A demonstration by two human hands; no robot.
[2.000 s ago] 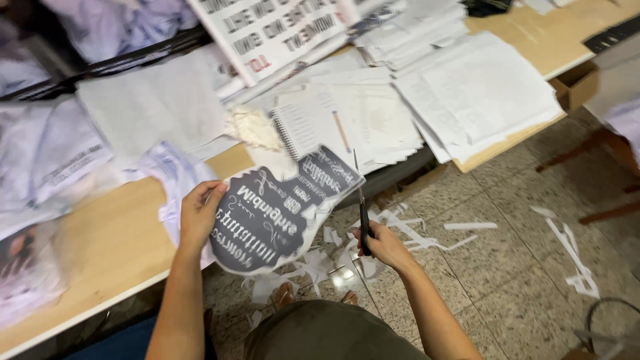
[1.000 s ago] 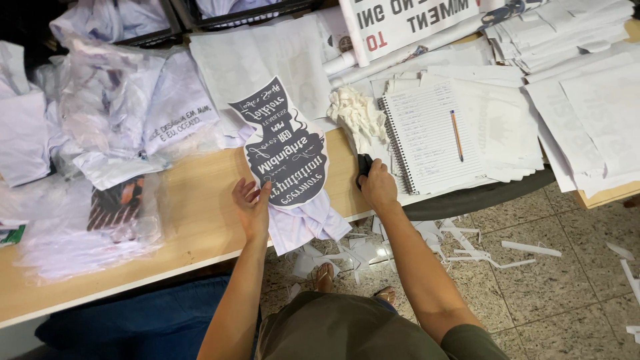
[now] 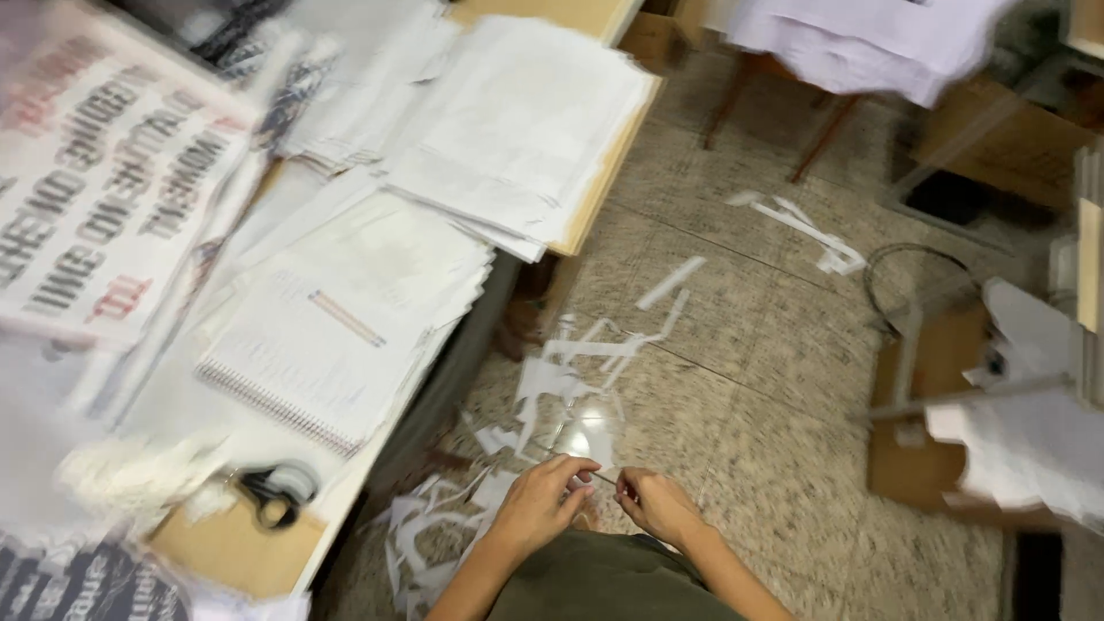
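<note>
My left hand (image 3: 545, 492) and my right hand (image 3: 651, 503) are close together in front of my body, over the floor. A thin dark strip or cord (image 3: 606, 477) spans the small gap between their fingertips; blur hides what it is. Scissors with black handles (image 3: 274, 496) lie on the table at the lower left, beside a crumpled cream cloth (image 3: 129, 479). The dark printed cut-out with white lettering (image 3: 86, 582) rests at the bottom left corner. A spiral notebook (image 3: 302, 371) with a pencil (image 3: 347, 318) on it lies on the table.
Stacks of white paper (image 3: 517, 121) cover the far part of the table (image 3: 604, 185). A large printed sheet (image 3: 112, 181) lies at the left. Paper scraps (image 3: 595, 349) litter the floor. Cardboard boxes (image 3: 931, 362) and a looped cable (image 3: 884, 250) are at the right.
The scissors, in my right hand two seconds ago, now lie on the table. My left hand has left the cut-out, and both hands have come together. The view has swung right.
</note>
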